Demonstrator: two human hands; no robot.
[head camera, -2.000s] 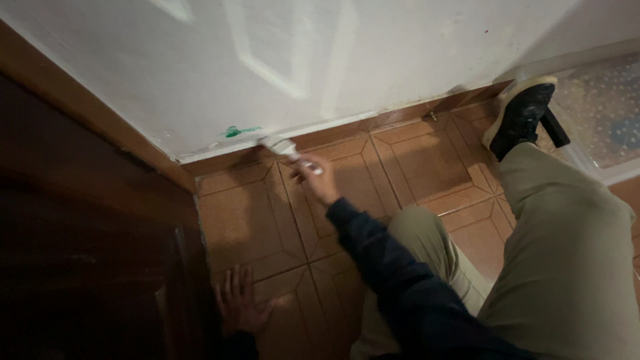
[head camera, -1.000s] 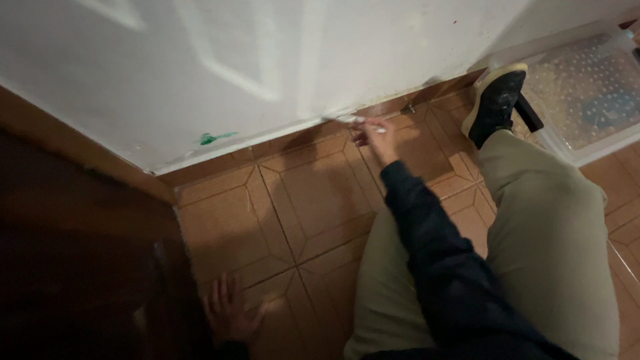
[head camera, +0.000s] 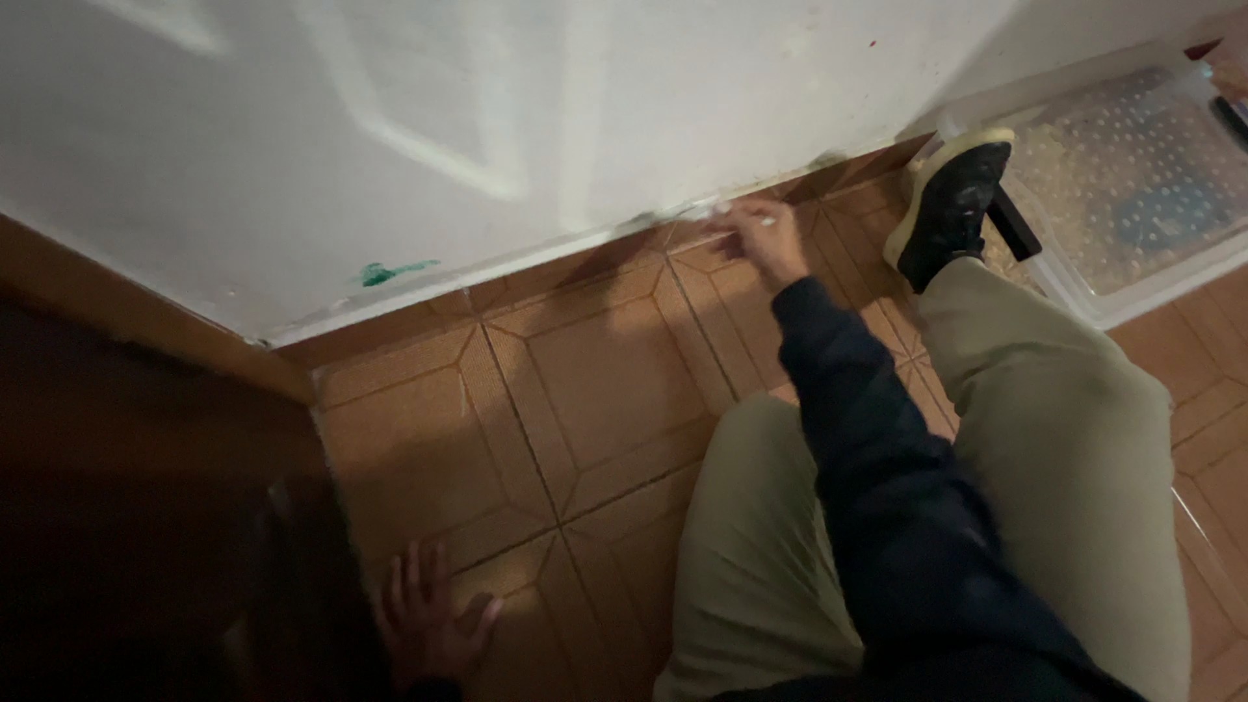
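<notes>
My right hand (head camera: 765, 234) is closed around a paintbrush (head camera: 697, 210) with a pale handle, blurred by motion. Its bristle end lies along the bottom of the white wall (head camera: 439, 117), just above the brown tile skirting (head camera: 575, 266). My left hand (head camera: 434, 609) rests on the brown floor tiles (head camera: 604, 370) with fingers spread, in shadow at the lower left, and holds nothing. A green paint smear (head camera: 390, 273) marks the wall left of the brush.
A dark wooden door or panel (head camera: 146, 468) stands at the left. At the right, a translucent plastic container (head camera: 1121, 185) lies beyond my black shoe (head camera: 955, 205). My bent legs in khaki trousers (head camera: 1053, 409) cover the floor at the lower right.
My right hand has moved right along the wall base with the brush, away from the green smear. My left hand stays on the floor. The view has shifted somewhat.
</notes>
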